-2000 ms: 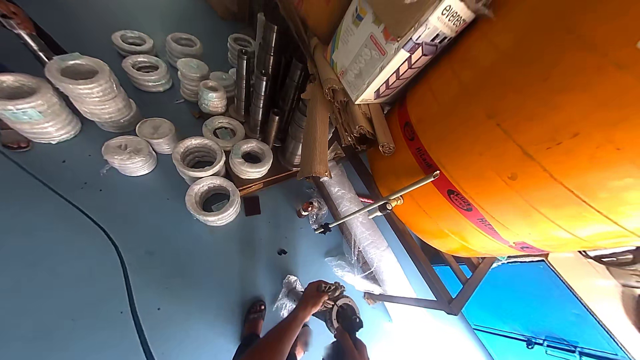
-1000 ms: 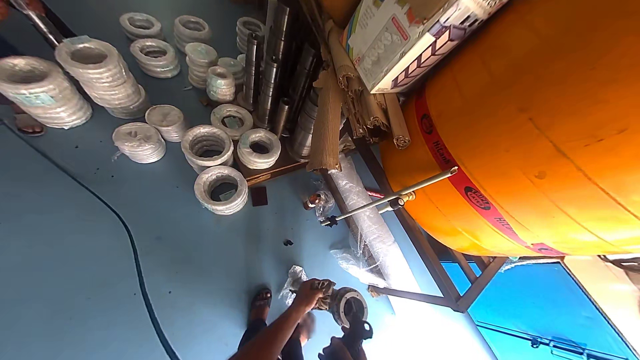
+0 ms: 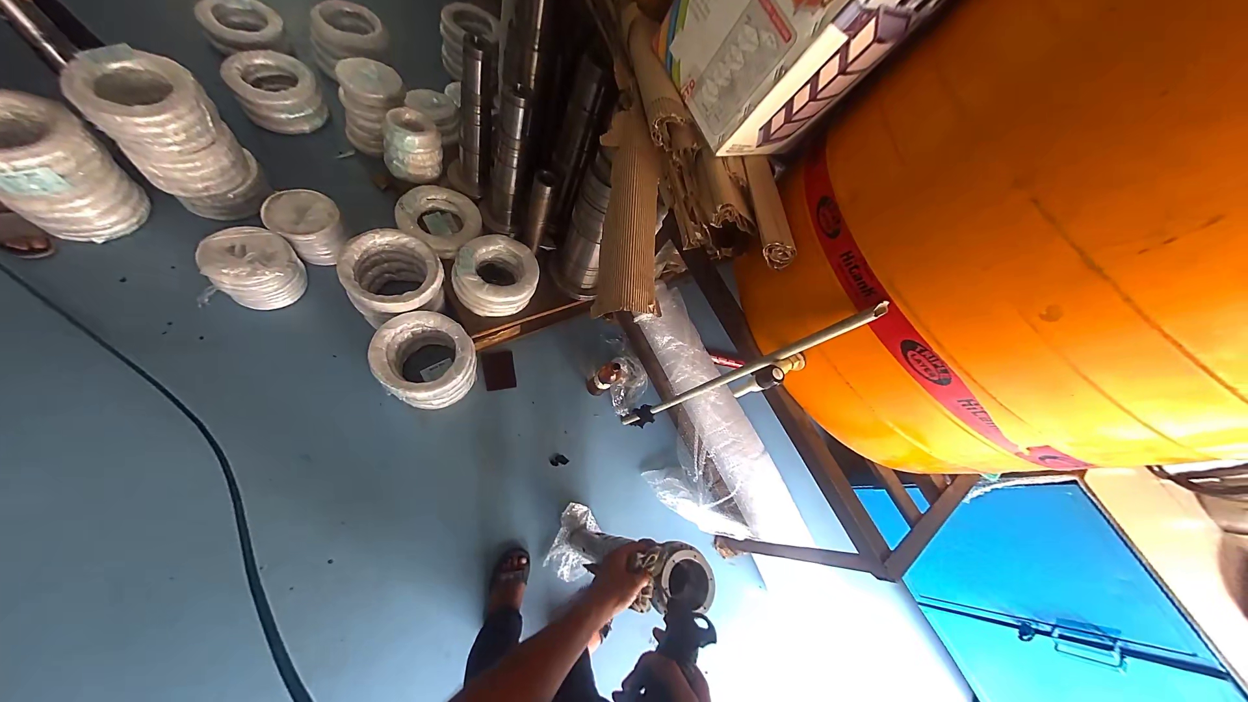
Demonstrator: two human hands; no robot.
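Note:
Low in the head view, my left hand (image 3: 624, 575) grips a metal flanged pipe housing (image 3: 685, 577) by its body. The round open flange faces up beside my fingers. A crumpled piece of clear plastic wrap (image 3: 573, 542) lies at the housing's narrow far end. My right hand (image 3: 665, 677), at the bottom edge, is closed around a dark tool or metal part (image 3: 685, 632), whose kind I cannot tell. Its upper end, with a curved hook or ring shape, is right by the flange opening; whether they touch is unclear.
Plastic-wrapped ring stacks (image 3: 424, 359) stand on the blue floor, near metal cylinders (image 3: 512, 156). Cardboard rolls (image 3: 634, 219) lean beside a printed carton (image 3: 780, 78). An orange tank (image 3: 1024, 244) rests on a metal frame (image 3: 829, 487). A hose (image 3: 229, 478) crosses the floor. Another person's foot (image 3: 24, 234) shows at left.
The dark part in my right hand, over the flange two seconds ago, now sits lower and more of the round opening shows. My left hand keeps its grip on the housing.

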